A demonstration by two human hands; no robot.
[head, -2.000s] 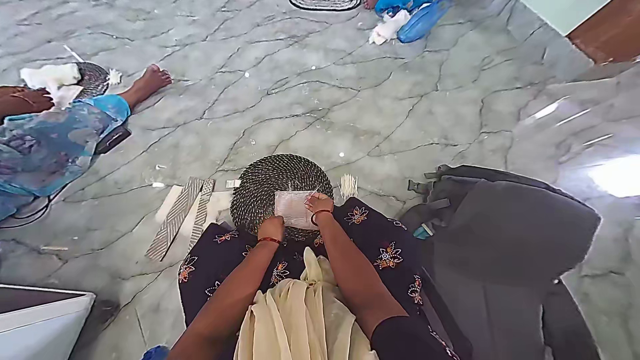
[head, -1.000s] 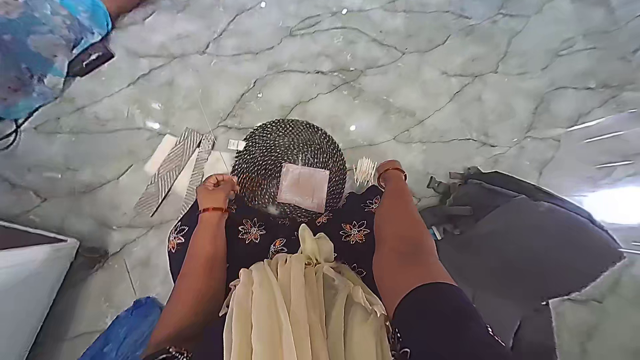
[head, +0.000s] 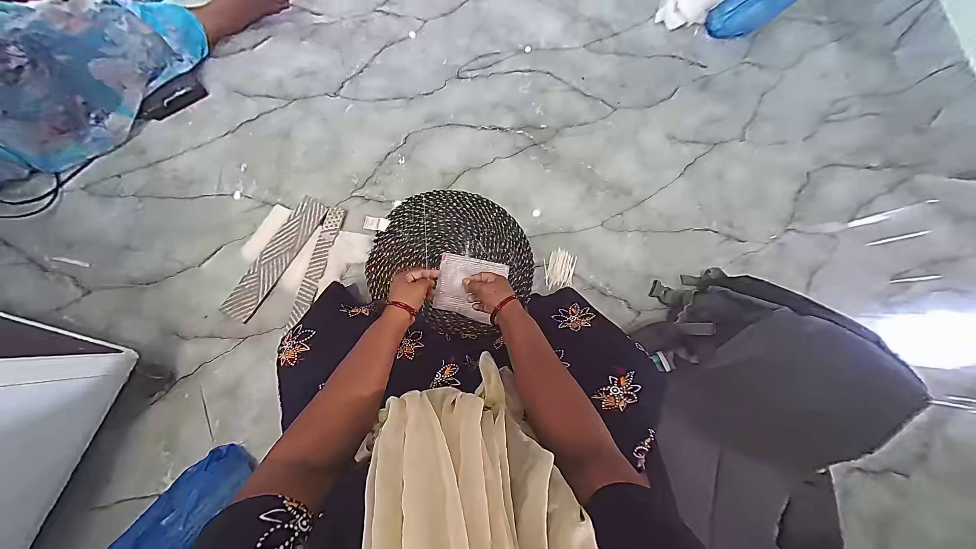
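Observation:
A small pale square piece [head: 467, 286], fabric or paper, is over a round dark woven mat [head: 457, 217] at my lap. My right hand [head: 488, 293] grips the square's right part, thumb on top. Close to its left edge is my left hand [head: 414, 290], fingers closed together; a thin thread seems to rise near it, and whether the fingers pinch the thread or the square's edge is unclear. Right of the mat lies a bundle of thin pale sticks [head: 560, 269]. Striped fabric strips [head: 276, 259] and white pieces lie left of it, near a small white tag [head: 376, 223].
A grey backpack [head: 793, 374] lies at my right. At lower left are a white box-like object [head: 57, 419] and a blue plastic bag [head: 187, 499]. Another person's leg [head: 236, 19] and blue patterned clothing [head: 69, 84] show at upper left, with a dark flat object [head: 174, 95].
A second ago the square lay on the mat with both hands away from it, left and right. Now my right hand holds it and my left hand is at its left edge.

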